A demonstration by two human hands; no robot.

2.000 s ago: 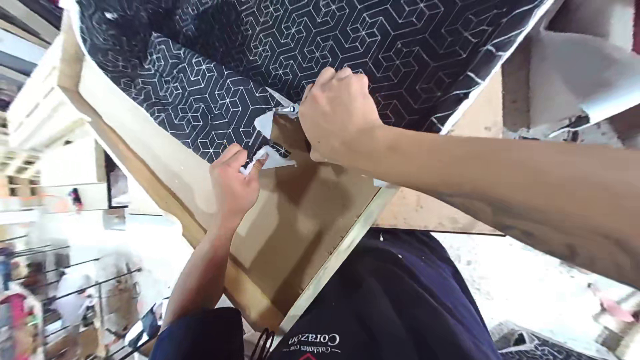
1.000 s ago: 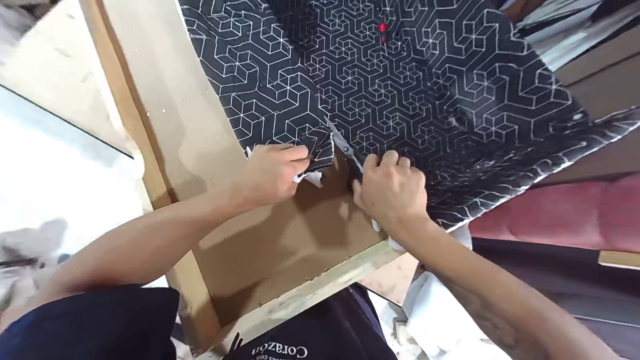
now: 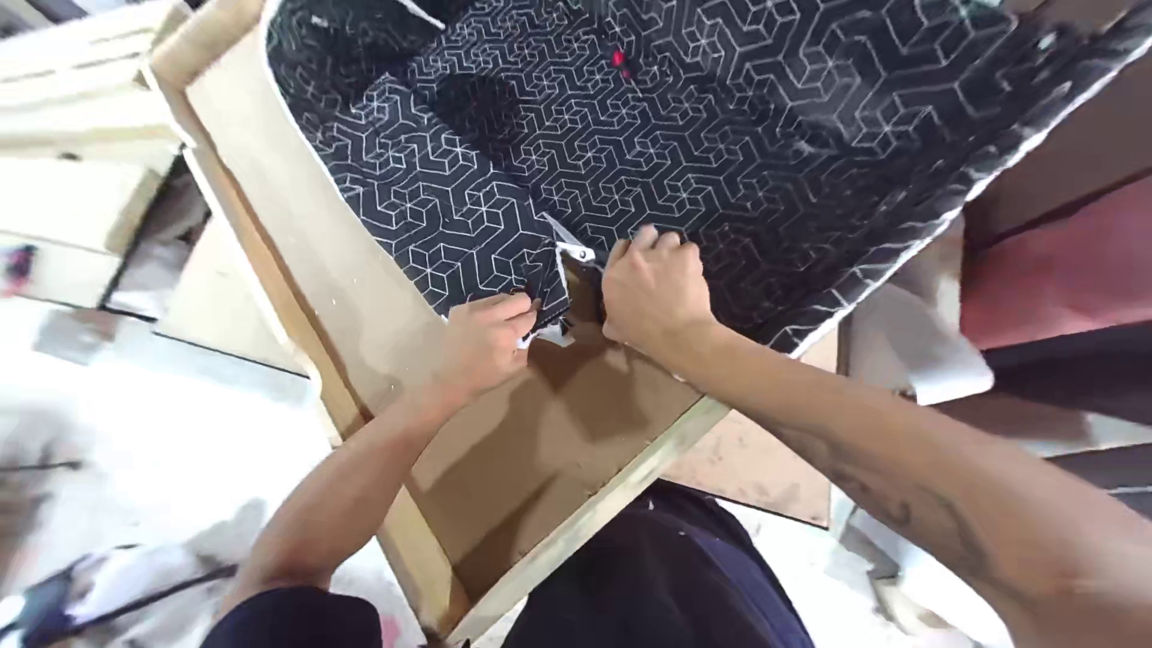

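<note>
A black quilted fabric with a white geometric pattern lies over a wooden frame backed with brown board. My right hand grips a pair of scissors; the metal blades point up and left, at a cut edge of the fabric, and the handles are mostly hidden by my fingers. To their lower left, my left hand pinches the lower edge of the fabric, where white backing shows. A small red object rests on the fabric above the scissors.
The frame's long wooden rail runs down the left side. Pale wooden pieces are stacked beyond it. A red padded surface and loose white material are at the right. My torso is close to the near rail.
The view has turned and shifted. Both hands remain at the cut area, and the scissors' blades, more open to sight a second ago, are now partly hidden at the fabric.
</note>
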